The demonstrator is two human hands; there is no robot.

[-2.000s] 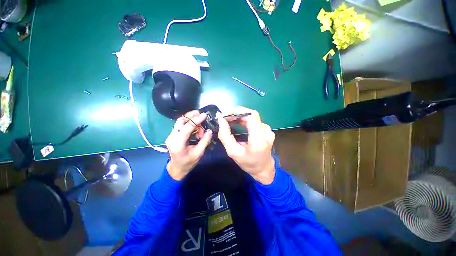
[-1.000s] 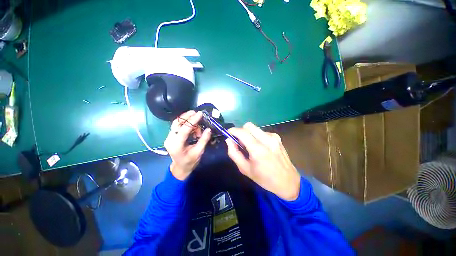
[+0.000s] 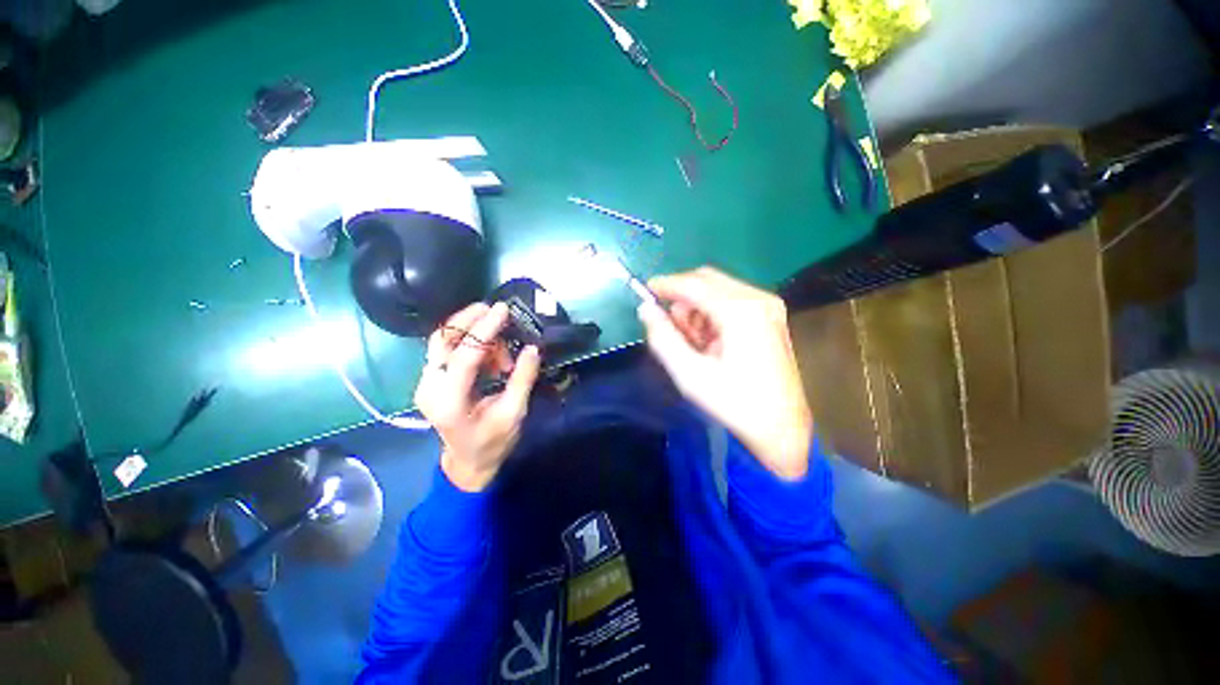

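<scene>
A PTZ camera with a white bracket body (image 3: 388, 187) and a black ball head (image 3: 418, 270) lies on the green mat. My left hand (image 3: 471, 395) holds a black camera front housing (image 3: 553, 319) at the mat's front edge, just right of the ball head. Thin dark and reddish wires (image 3: 464, 332) run by my left fingers. My right hand (image 3: 723, 351) is to the right of the housing, apart from it, and holds a slim tweezers-like tool (image 3: 634, 278) pointing up and left. The contact inside my left grip is partly hidden by fingers.
A thin screwdriver (image 3: 616, 214) lies on the green mat (image 3: 161, 321) beyond my right hand. Side cutters (image 3: 847, 163) and yellow scraps (image 3: 870, 24) are upper right. A black cylinder tool (image 3: 950, 230) hangs over cardboard boxes (image 3: 1030, 361). A stool (image 3: 167, 609) stands lower left.
My right hand has moved up and right, away from the housing, with the slim tool. My left hand still holds the housing. The whole view has shifted, so the bench things appear further left.
</scene>
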